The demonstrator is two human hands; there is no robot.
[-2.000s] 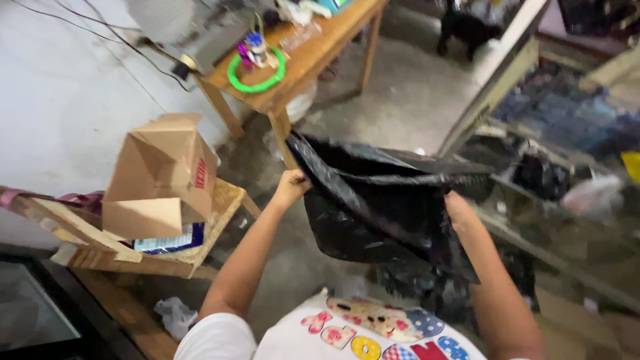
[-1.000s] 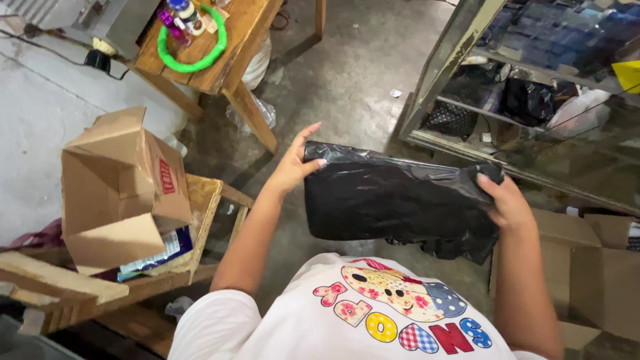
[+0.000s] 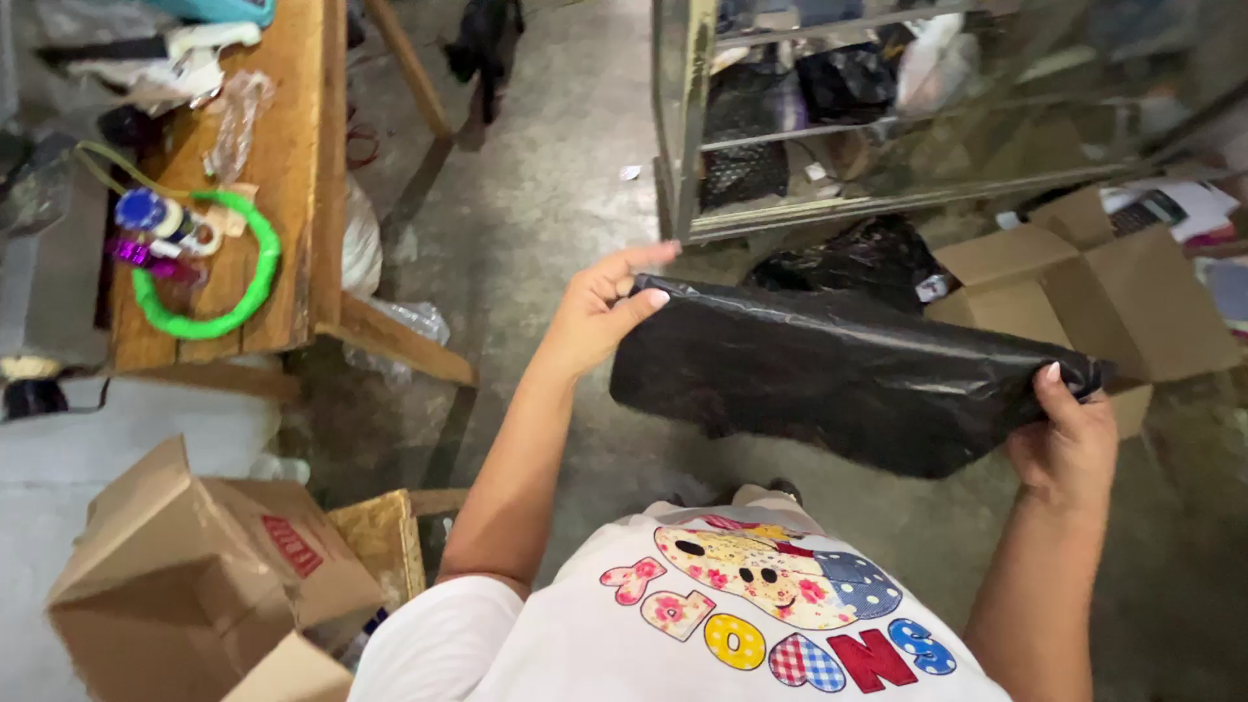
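Note:
A black plastic bag [image 3: 819, 375], folded into a flat, wide strip, is stretched between my two hands over the floor. My left hand [image 3: 609, 302] pinches its upper left corner with thumb and fingers, the index finger pointing out past the edge. My right hand [image 3: 1068, 429] grips the right end, thumb on top, its other fingers mostly hidden behind the plastic. The bag's lower edge hangs loose between them.
An open cardboard box [image 3: 224, 575] sits on a wooden chair [image 3: 385, 536] at lower left. A wooden table [image 3: 292, 175] holds a green ring [image 3: 268, 263]. Beyond the bag are a glass cabinet [image 3: 692, 127], another black bag [image 3: 858, 258] and an open box [image 3: 1092, 292]. A black animal [image 3: 485, 49] is farther off.
Two seconds ago the bag hung open and loose; it became a narrower folded strip, now stretched flat between my hands. The view has swung.

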